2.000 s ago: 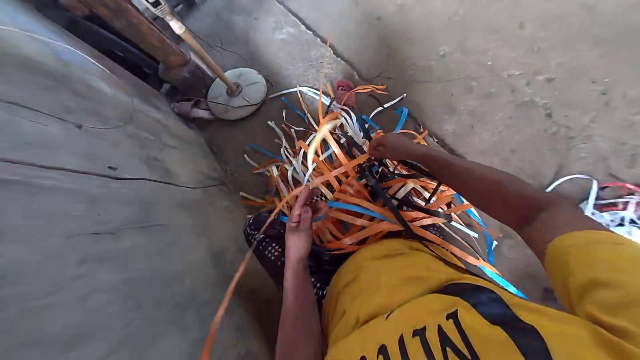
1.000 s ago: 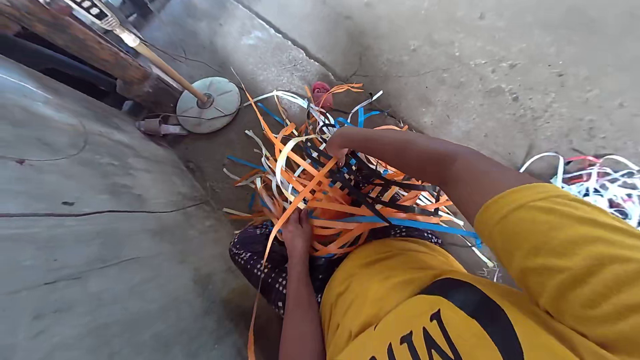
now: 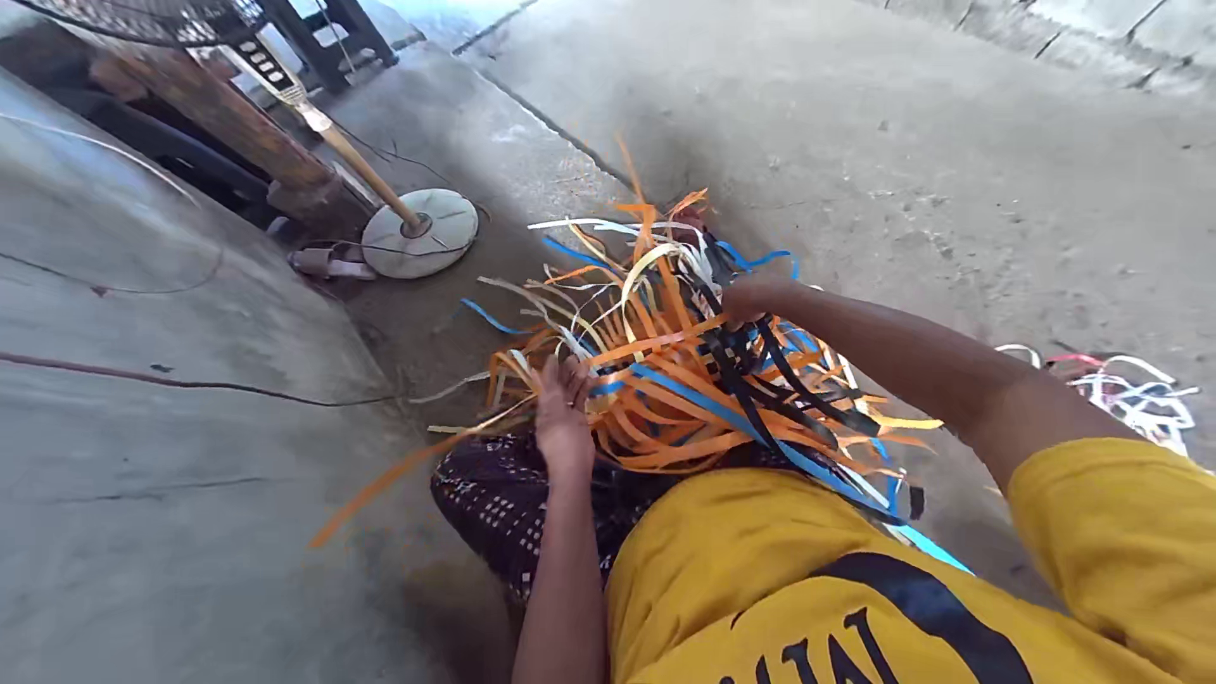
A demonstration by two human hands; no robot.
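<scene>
A tangle of flat plastic strips [image 3: 665,418], orange, blue, black, white and cream, lies over my lap and in front of it. My right hand [image 3: 755,296] closes on an orange strip [image 3: 665,340] at the upper right of the tangle, beside black strips [image 3: 750,375]. From there the orange strip stretches across to my left hand [image 3: 562,394], which is at the tangle's left side; whether its fingers grip the strip is unclear. A loose orange end [image 3: 380,489] trails out to the lower left past the left hand. Parts of the strips hide the right fingertips.
A pedestal fan's round base [image 3: 421,233] stands on the concrete floor at upper left, with a sandal [image 3: 331,263] beside it. A grey wall [image 3: 190,456] with cables is close on my left. More white and red strips [image 3: 1135,399] lie on the floor at right.
The trailing orange end, which hung down below my left hand a second ago, now swings out to the lower left. The view has shifted, showing more of the fan.
</scene>
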